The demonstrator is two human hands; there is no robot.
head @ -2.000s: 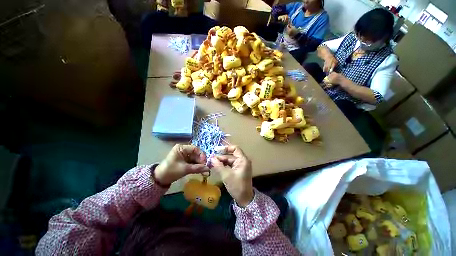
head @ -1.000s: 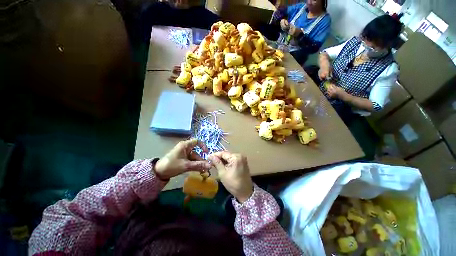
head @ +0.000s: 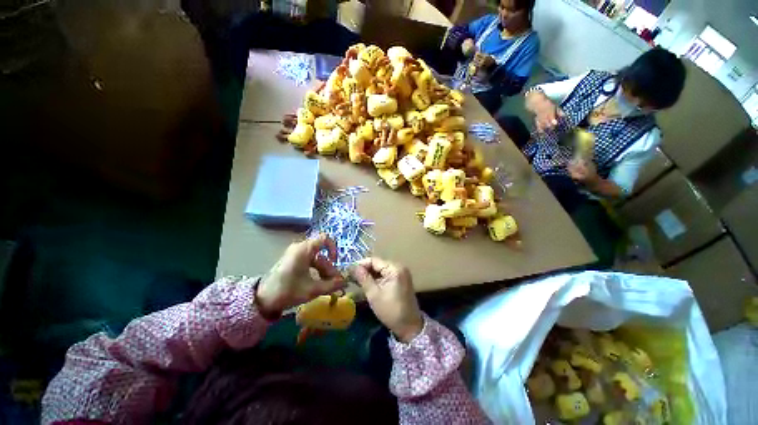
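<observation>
A yellow plush pendant toy (head: pixel 327 313) hangs below my fingertips at the near table edge. My left hand (head: pixel 297 274) pinches at the top of the toy, with thumb and forefinger forming a ring. My right hand (head: pixel 387 292) has its thumb and forefinger closed close beside the left fingertips. The small part between the fingertips is too small to make out. A tangled pile of thin white strip tags (head: pixel 345 226) lies on the table just beyond my hands.
A toy pile (head: pixel 391 124) sits mid-table (head: pixel 399 249). A pale grey-blue block (head: pixel 283 191) lies left of the strips. An open white sack (head: pixel 490 332) with toys stands at my right. Two people sit at the far right side, near cartons (head: pixel 706 217).
The toy has shifted slightly left and up and is turned a little. My left thumb and forefinger have opened into a wider ring. The nearer person at right now holds up a yellow toy.
</observation>
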